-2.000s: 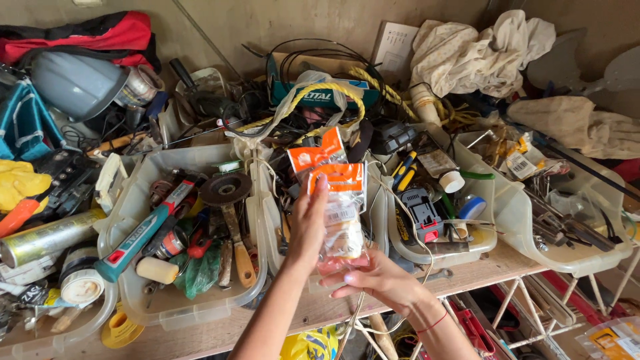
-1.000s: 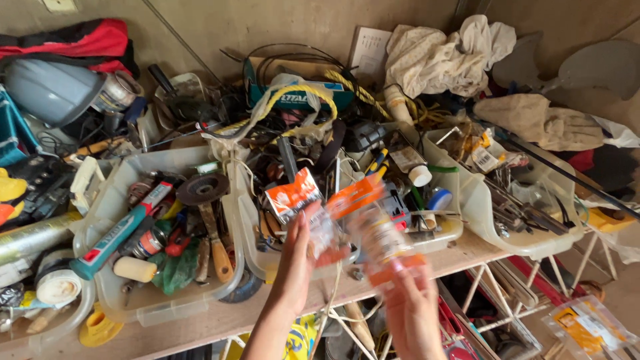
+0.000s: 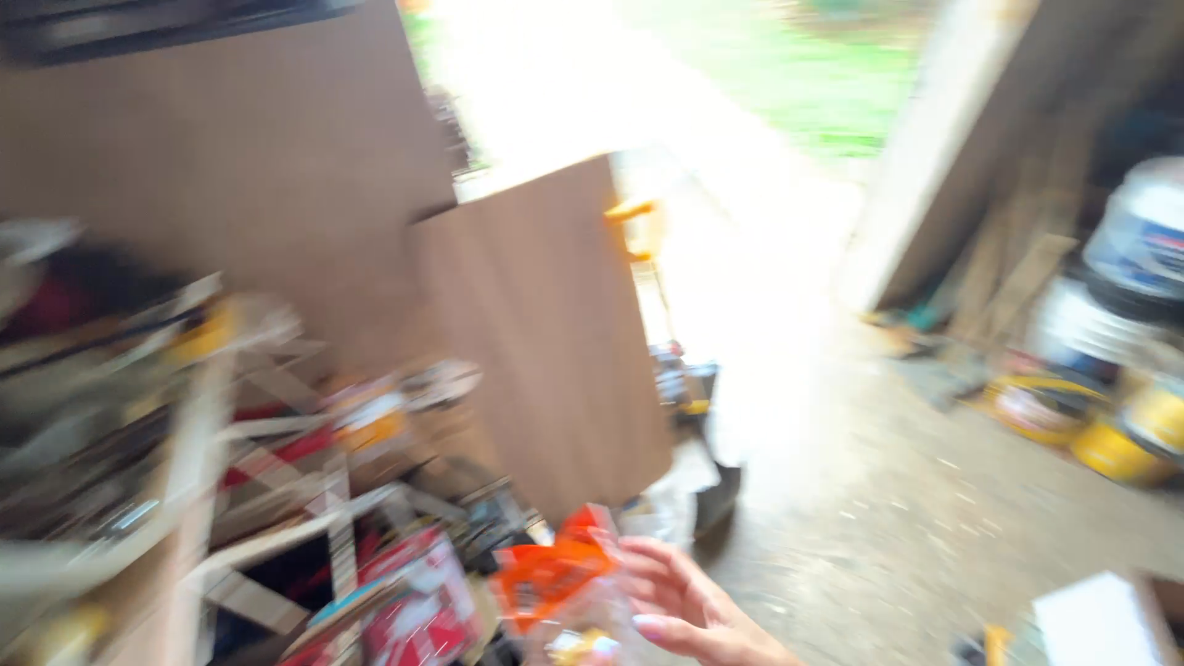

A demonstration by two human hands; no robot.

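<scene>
At the bottom middle of the blurred head view is my right hand [image 3: 689,601], its fingers and thumb against clear plastic packets with orange header cards [image 3: 553,569]. Small pale and yellowish pieces show inside the clear part. The packets partly overlap, and blur hides how many there are. My left hand is out of the picture. To the left of the packets lies a red and white package [image 3: 421,606] among the cluttered lower shelves.
A wooden panel [image 3: 546,342] stands upright beside a bright doorway. At the left is a white metal shelf frame [image 3: 268,546] with clutter. Stacked buckets [image 3: 1147,250] and a yellow container [image 3: 1128,444] stand on the concrete floor [image 3: 888,555] at right.
The view has swung far right, from the tool bins to the doorway. Both hands showed on the packets earlier; now only the right one is seen beside them.
</scene>
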